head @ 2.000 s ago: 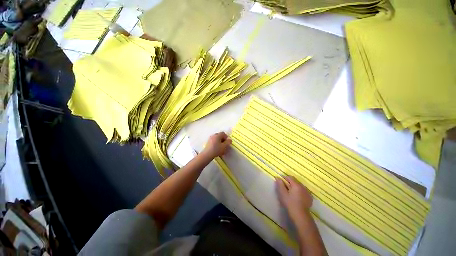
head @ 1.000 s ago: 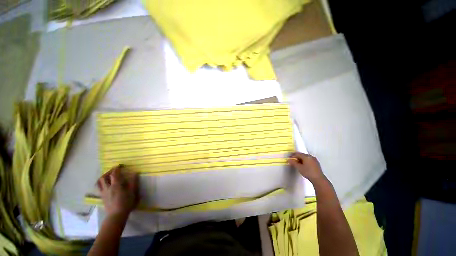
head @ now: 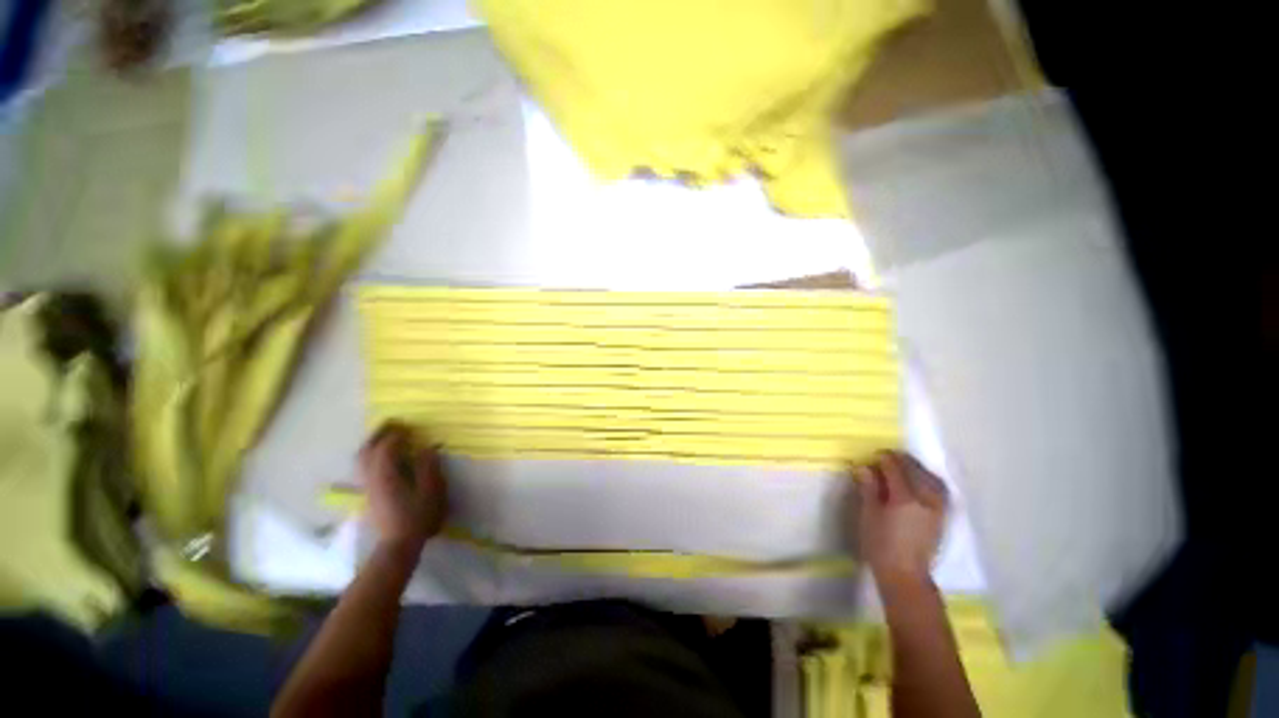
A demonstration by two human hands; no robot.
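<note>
A row of laid yellow strips (head: 631,372) lies side by side on a pale grey board (head: 645,498). My left hand (head: 404,484) is at the lower left corner, fingertips on the left end of the lowest strip. My right hand (head: 902,512) is at the lower right corner, fingers pinched at that strip's right end. The lowest strip lies straight against the row. A loose yellow strip (head: 631,564) with a dark edge lies nearer my body; its left part passes behind my left hand. The picture is blurred.
A strip bundle (head: 211,379) lies left of the row, with yellow panels (head: 42,463) at the far left. A yellow stack (head: 701,84) lies above. A grey sheet (head: 1031,379) is at the right. More yellow pieces (head: 1052,673) lie at the lower right.
The view has turned, then shifted slightly left. Both hands are at the strip's ends; the gap seen between the lowest strips at right has closed. The loose strip remains below.
</note>
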